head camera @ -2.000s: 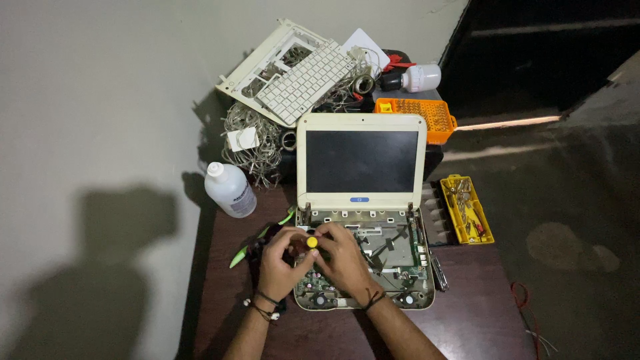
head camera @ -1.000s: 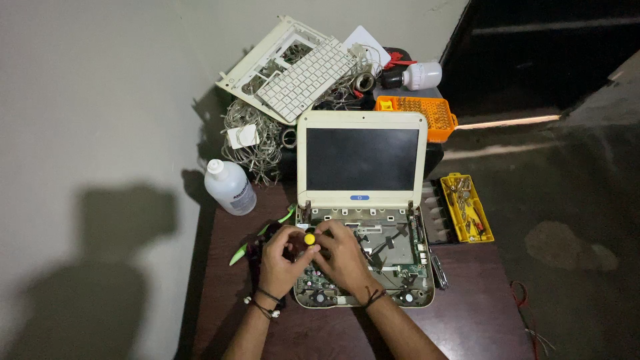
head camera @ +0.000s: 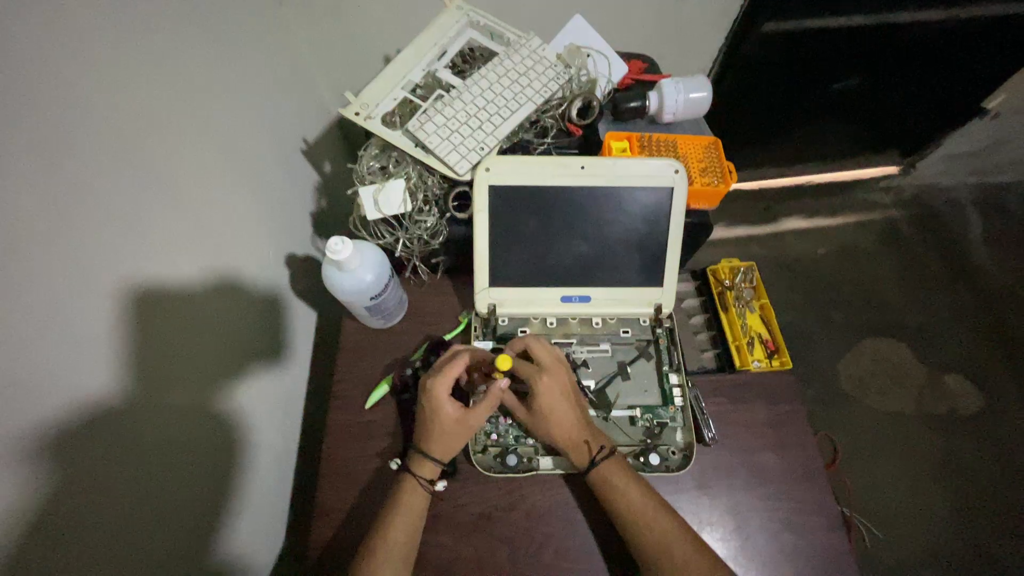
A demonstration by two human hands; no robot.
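Observation:
An opened small laptop stands on the table, its dark screen (head camera: 580,237) raised in a cream bezel and its base (head camera: 632,376) bare, with circuit boards and cables showing. Over the left part of the base, my left hand (head camera: 452,400) and my right hand (head camera: 552,392) meet around a small tool with a round yellow end (head camera: 503,362), seen nearly end-on. Fingers of both hands touch or closely surround it; its lower part is hidden, and which hand bears its weight is unclear. Speaker-like round parts sit at the base's front corners.
Left stand a white plastic bottle (head camera: 366,282) and a green-handled brush (head camera: 379,392). Behind lie a loose white keyboard (head camera: 490,106), tangled wires (head camera: 396,216) and an orange bit case (head camera: 692,164). A yellow tray (head camera: 752,316) of small parts sits right, near a metal tool (head camera: 702,414).

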